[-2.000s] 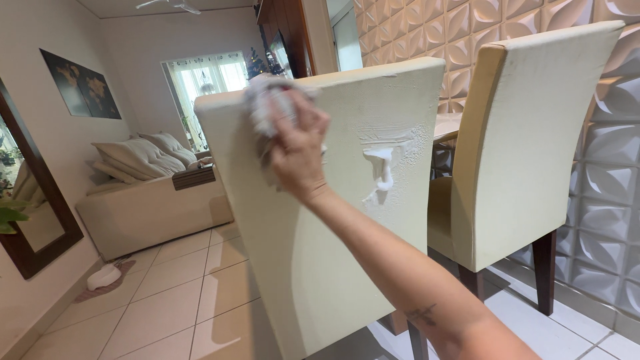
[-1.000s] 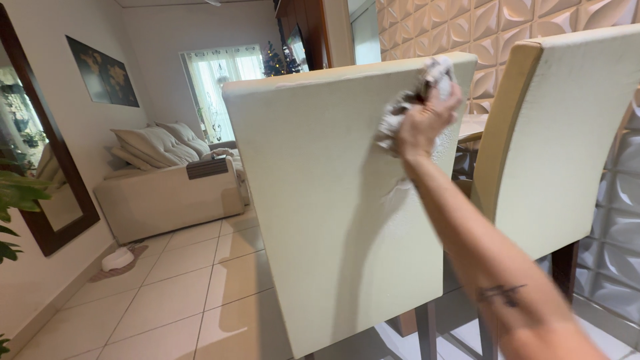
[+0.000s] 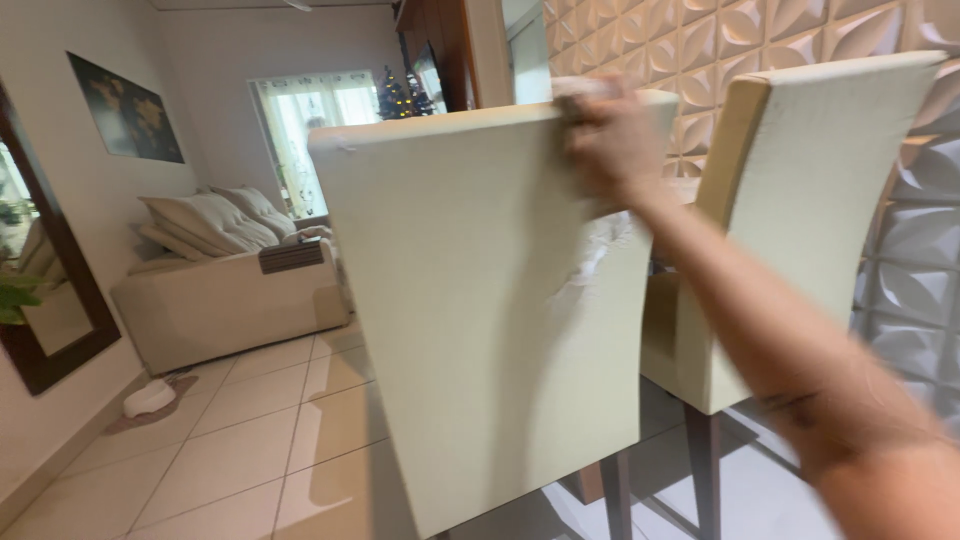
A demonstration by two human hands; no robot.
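Note:
My right hand, blurred by motion, is closed around a whitish cloth at the upper right of a cream upholstered chair back. The cloth lies against the chair's top edge and is mostly hidden by my fingers. Below the hand, a streak of white foam runs slantwise down the upholstery. A small whitish smear also shows at the top left corner of the chair back. My left hand is out of the frame.
A second cream chair stands close at the right, before a textured wall panel. A beige sofa, a framed mirror and a white bowl on a mat are at the left.
Two seconds ago my right hand was at the chair back's upper left; it moved to the upper right with the cloth. The thick white patch on the right has become a thinner, slanting streak.

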